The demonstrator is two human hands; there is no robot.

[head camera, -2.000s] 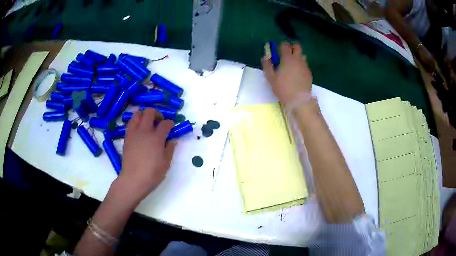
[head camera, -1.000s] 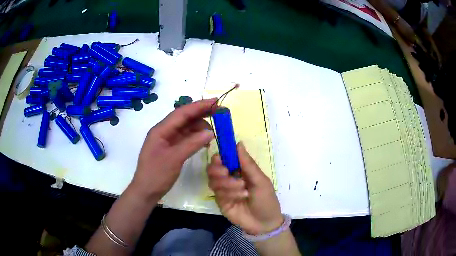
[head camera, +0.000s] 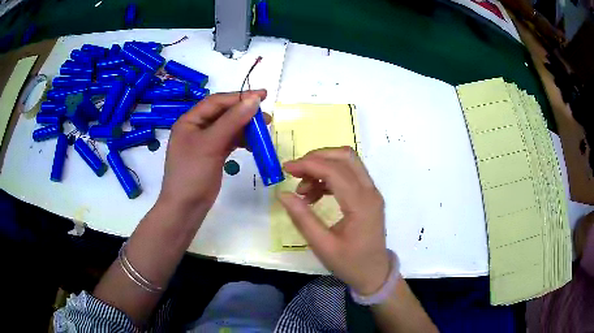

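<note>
My left hand grips a blue battery cell near its upper end, where thin lead wires rise above my fingers. The cell tilts, its lower end toward my right hand. My right hand is beside that lower end, thumb and fingers apart, with nothing seen in it. A pale yellow sheet lies on the white board behind both hands, partly hidden by them. A dark insulating disc lies on the board beside my left hand.
A heap of blue cells lies at the left, with a tape roll beside it. Fanned yellow sheets lie at the far right. A grey post stands at the board's far edge, before the green belt.
My right hand has let go of the cell and opened. My left hand has taken hold of its wired end. A dark disc now shows beside my left hand.
</note>
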